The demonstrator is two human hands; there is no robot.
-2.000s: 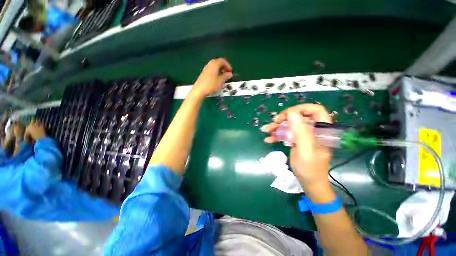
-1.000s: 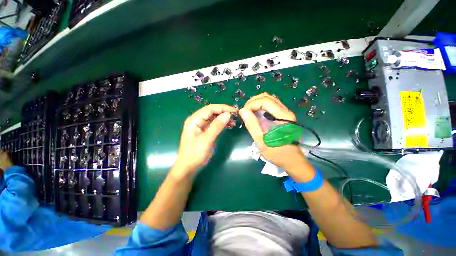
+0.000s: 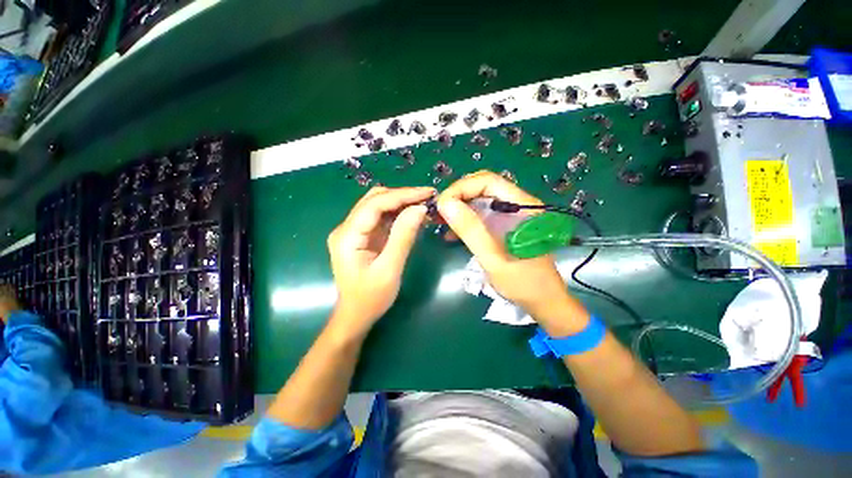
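Note:
My left hand (image 3: 369, 252) pinches a small dark component (image 3: 431, 207) between thumb and fingertips. My right hand (image 3: 495, 233), with a blue band on its wrist, holds the dispensing syringe like a pen. The syringe's green cap (image 3: 542, 234) and a bit of pinkish barrel show; its tip is hidden by my fingers at the component. A clear air hose (image 3: 673, 241) runs from the cap to the right. A black finger switch (image 3: 505, 205) with a thin cable lies along the syringe. Many similar components (image 3: 442, 169) lie on the mat and the white strip (image 3: 290, 160).
Black blister trays (image 3: 245, 308) with parts stand at left, beside a coworker's blue sleeve (image 3: 47, 373). The grey controller box (image 3: 738, 168) is at right. Crumpled paper (image 3: 504, 312) lies under my right wrist; white wad (image 3: 766, 322) and red-handled tool (image 3: 791, 378) are lower right.
My left hand came back from the white strip with a component and met my right hand and the syringe. Since one second ago, the green cap has turned and the hose has swung up.

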